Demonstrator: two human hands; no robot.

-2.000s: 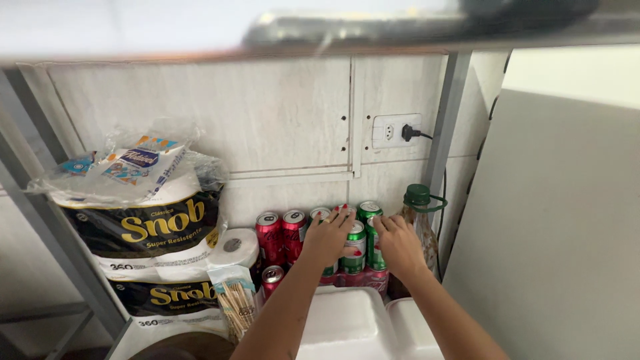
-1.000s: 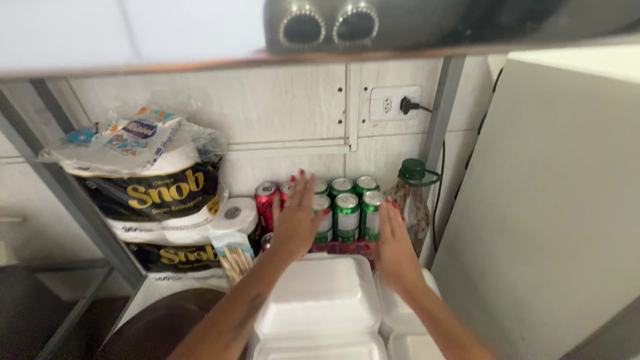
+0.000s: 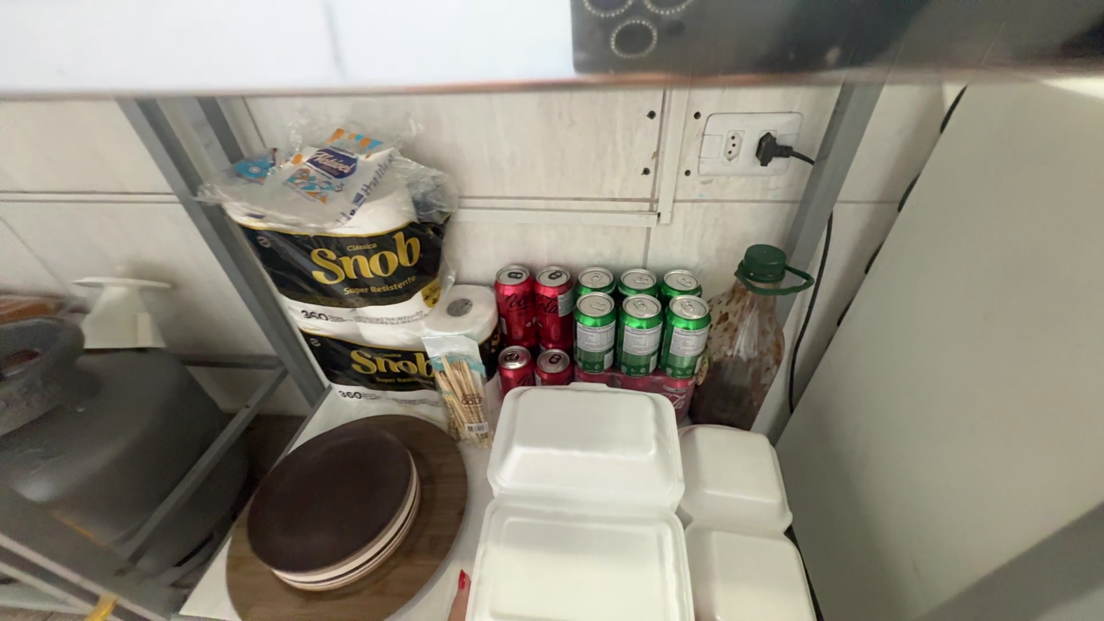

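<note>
Only a red-nailed fingertip of what appears to be my left hand (image 3: pixel 461 597) shows at the bottom edge, beside the left side of a white foam container (image 3: pixel 580 565); whether it touches is unclear. My right hand is out of view. Another foam container (image 3: pixel 586 444) lies behind, with smaller ones (image 3: pixel 735 474) to the right. Several green cans (image 3: pixel 641 336) stand in two rows on red cans. Taller-standing red cans (image 3: pixel 554 306) are to their left, with lower red cans (image 3: pixel 516 369) in front. A plastic bottle with a green cap (image 3: pixel 743 345) stands at their right.
Stacked brown-topped plates (image 3: pixel 332 500) rest on a round wooden board (image 3: pixel 444 466). Paper roll packs (image 3: pixel 349 267), a single roll (image 3: pixel 461 312) and wooden skewers (image 3: pixel 463 392) stand behind. Grey shelf posts (image 3: pixel 819 190), an upper shelf edge (image 3: pixel 345 89) and a plugged-in cord (image 3: pixel 774 149) surround them.
Both hands have moved back from the cans; the right has left the view. Green cans that the hands partly covered now show in two rows.
</note>
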